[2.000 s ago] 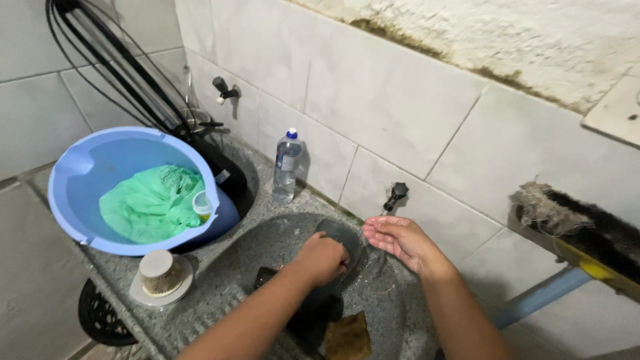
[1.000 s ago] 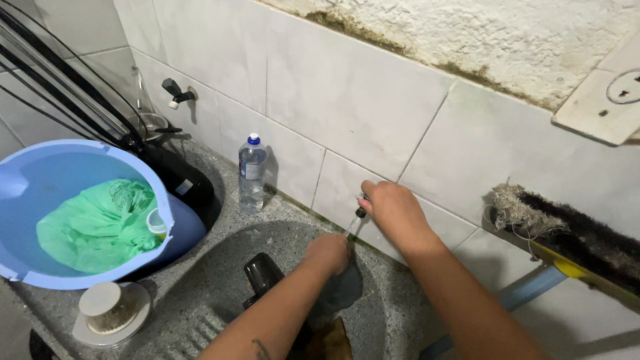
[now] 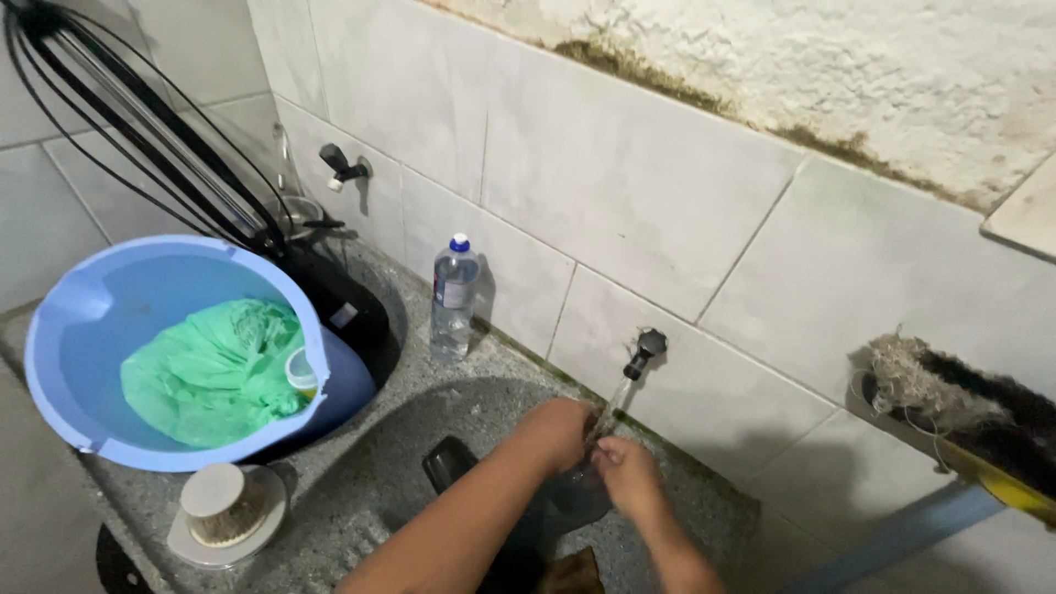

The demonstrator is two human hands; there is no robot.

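Observation:
Water runs from the black wall tap [image 3: 647,353] over both of my hands in the grey stone sink [image 3: 396,437]. My left hand [image 3: 565,433] is curled at the left of the stream, its fingertips mostly hidden. Just right of the stream, my right hand [image 3: 627,474] has bent fingers close to the left one. Below the hands lies a dark translucent thing [image 3: 577,502], perhaps a container; I cannot tell whether either hand grips it. A black object [image 3: 450,464] rests in the sink beside my left forearm, and a brown piece [image 3: 573,573] shows at the bottom edge.
At the left, a blue basin [image 3: 54,396] holds a green plastic bag [image 3: 206,371]. A scrub brush [image 3: 223,503] lies on the counter in front of it. A clear bottle [image 3: 453,305] stands by the wall. Another tap [image 3: 342,165] is farther left. A broom head [image 3: 949,396] leans at the right.
My right hand has moved down from the tap to beside the stream. Water now plainly runs from the tap. My left hand stays low in the sink.

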